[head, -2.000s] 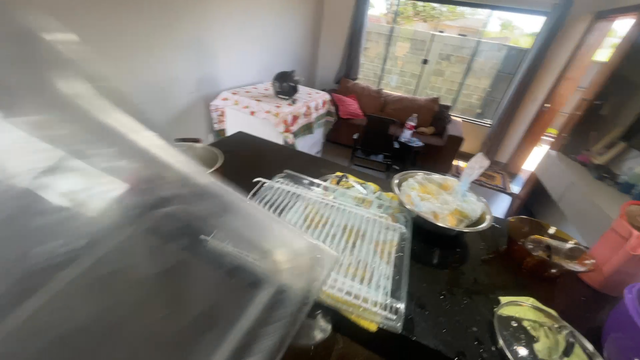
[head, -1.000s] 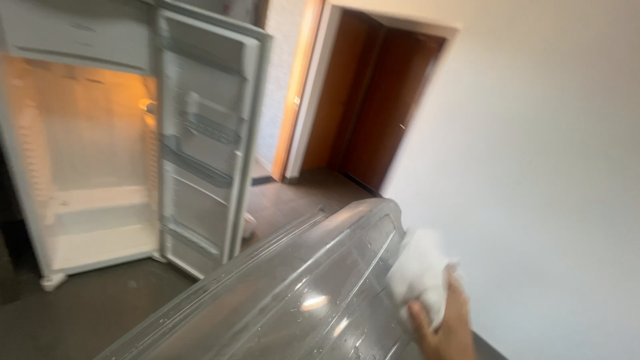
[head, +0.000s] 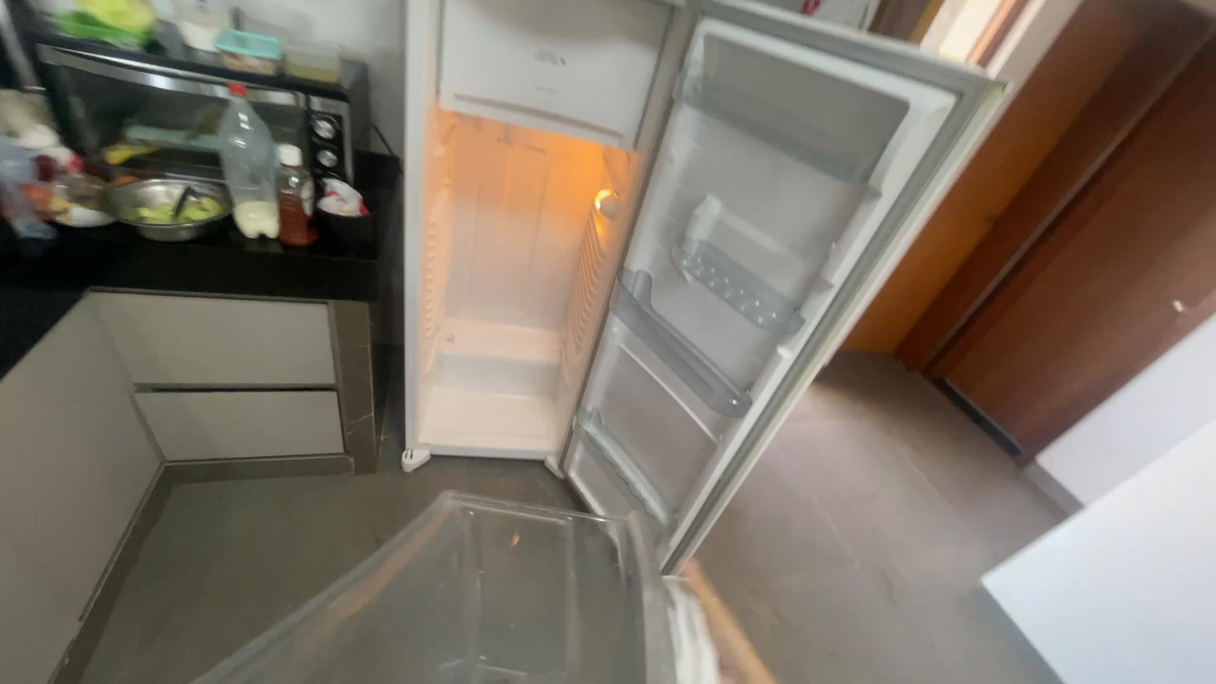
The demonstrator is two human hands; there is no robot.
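Observation:
A clear plastic refrigerator drawer (head: pixel 532 589) reaches up from the bottom edge, tilted and close to the camera. Against its right side, a white cloth (head: pixel 691 632) lies under my right hand (head: pixel 727 622), of which only a blurred strip shows at the bottom edge. The fingertips are hidden. My left hand is out of view. Beyond the drawer stands an open refrigerator (head: pixel 494 256) with its lamp lit, its lower compartment without shelves. Its door (head: pixel 741 247) is swung out to the right and carries clear plastic racks (head: pixel 679 347).
On the left, a black countertop (head: pixel 190 271) holds a metal bowl with green food (head: pixel 176 211), a plastic bottle (head: pixel 249 161), a bottle of red sauce (head: pixel 294 199) and a toaster oven (head: pixel 190 114). Grey floor (head: pixel 836 532) and a wooden door (head: pixel 1083 256) are on the right.
The view has swung from a counter with wire racks to the refrigerator. One second ago my right hand held the white cloth at the drawer's right side; now both show lower in view.

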